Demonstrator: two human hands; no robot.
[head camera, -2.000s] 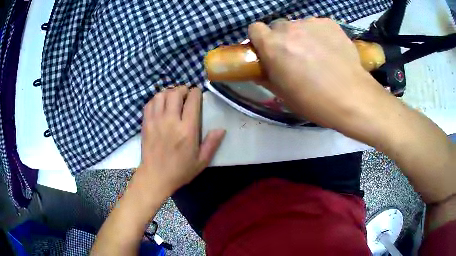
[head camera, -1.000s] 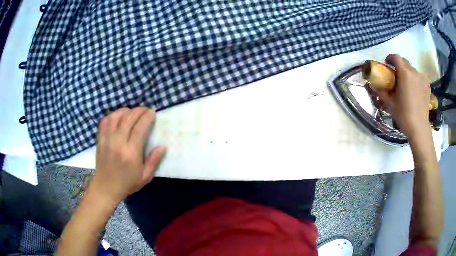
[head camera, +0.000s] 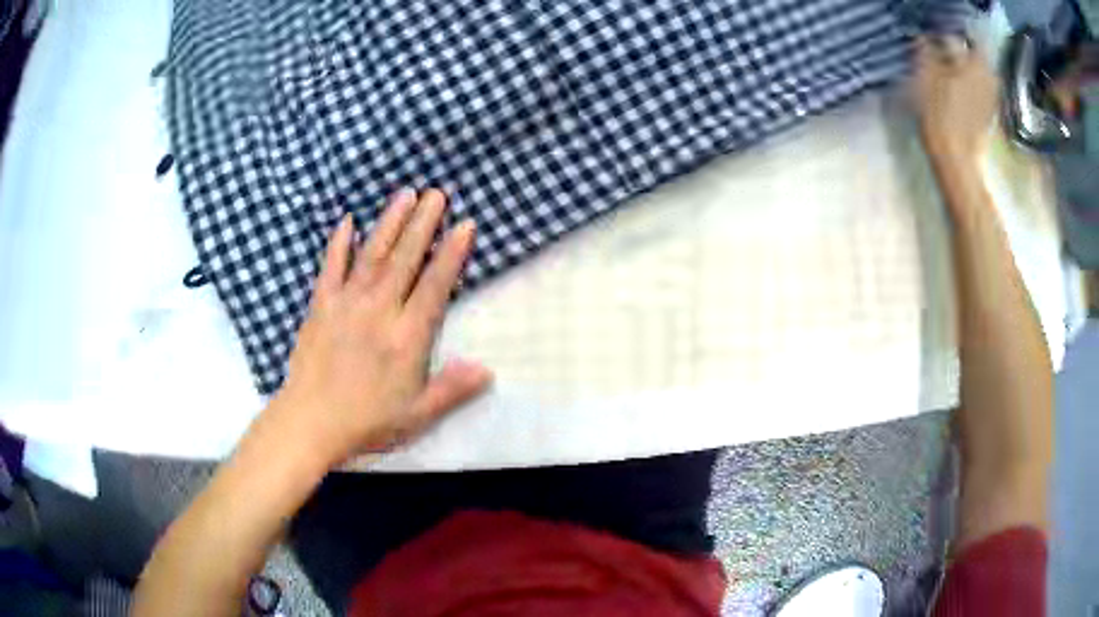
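The dark navy-and-white check garment (head camera: 518, 109) lies spread on the white-covered pressing board (head camera: 675, 313), its lower edge running diagonally up to the right. Small dark loops (head camera: 197, 277) stand out from its left edge. My left hand (head camera: 386, 325) lies on the garment near its lower left edge, fingers spread, holding nothing. My right hand (head camera: 958, 97) is at the garment's far right end, blurred, with fingers closed on the cloth there. The steam iron (head camera: 1034, 97) stands partly visible at the far right, beyond my right hand, and nobody holds it.
The board's curved front edge runs close to my body. Dark cloth (head camera: 10, 464) hangs at the left rim. Grey speckled floor (head camera: 832, 488) and a round white base (head camera: 834, 597) show below the board. Grey surfaces lie beyond its right end.
My right hand has let go of the iron and moved up to the garment's right end. The iron is farther right. The garment's left edge has shifted right in view; my left fingers are more spread.
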